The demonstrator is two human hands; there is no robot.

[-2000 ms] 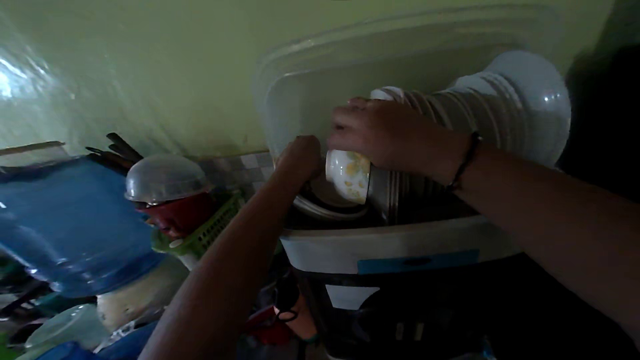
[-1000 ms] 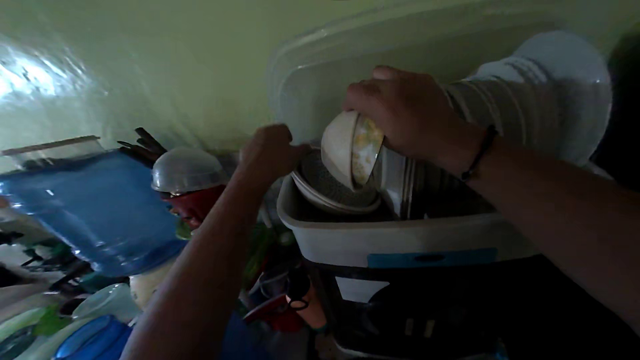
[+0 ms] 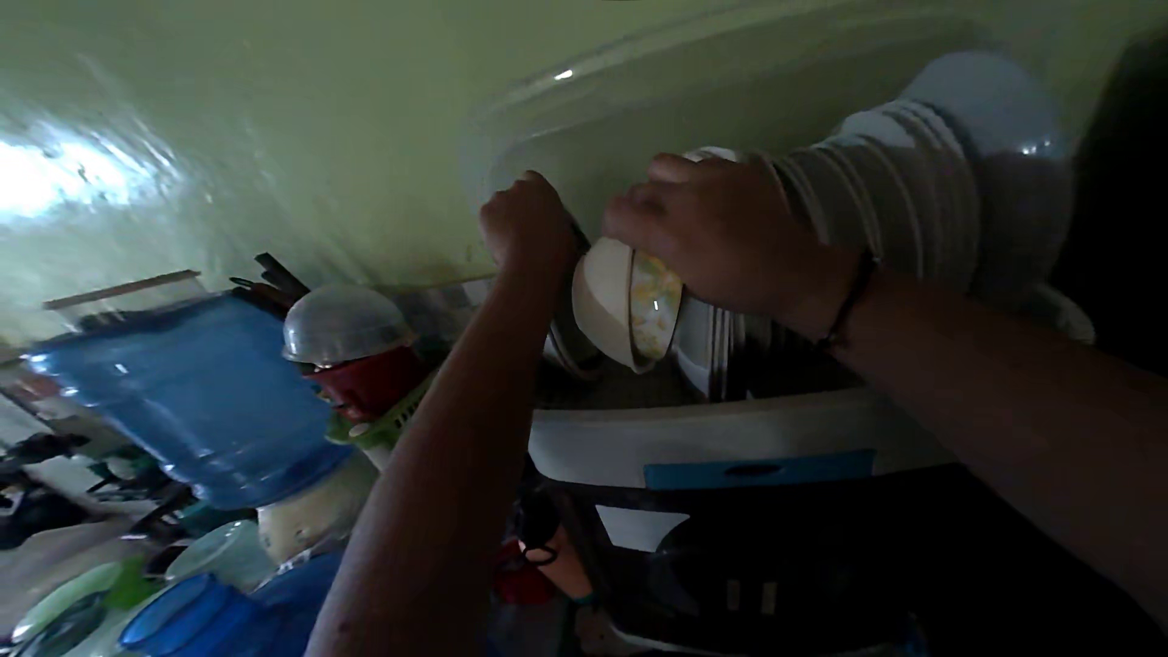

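My right hand (image 3: 707, 228), with a dark band at the wrist, holds a pair of bowls by their upper rims: a flower-patterned bowl (image 3: 654, 306) and a cream one (image 3: 604, 301), tilted on their sides. Left of them my left hand (image 3: 529, 219) is closed at the rim of a dark round dish (image 3: 570, 342), seen edge-on; its fingertips are hidden. Several plates (image 3: 876, 192) stand upright in a row behind and right of my right hand, inside a plastic drawer or bin (image 3: 712, 438).
A clear lid (image 3: 630, 100) leans on the green wall. At the left are a large blue water bottle (image 3: 210, 392), a clear dome (image 3: 345, 324) over a red container (image 3: 370, 379), and a green basket (image 3: 401, 411). Blue plastic containers (image 3: 192, 620) stand lower left.
My left hand has risen, and the round dishes near it now stand steeply on edge. The bowls at my right hand have tilted since the first frame, where only the flowered one showed clearly.
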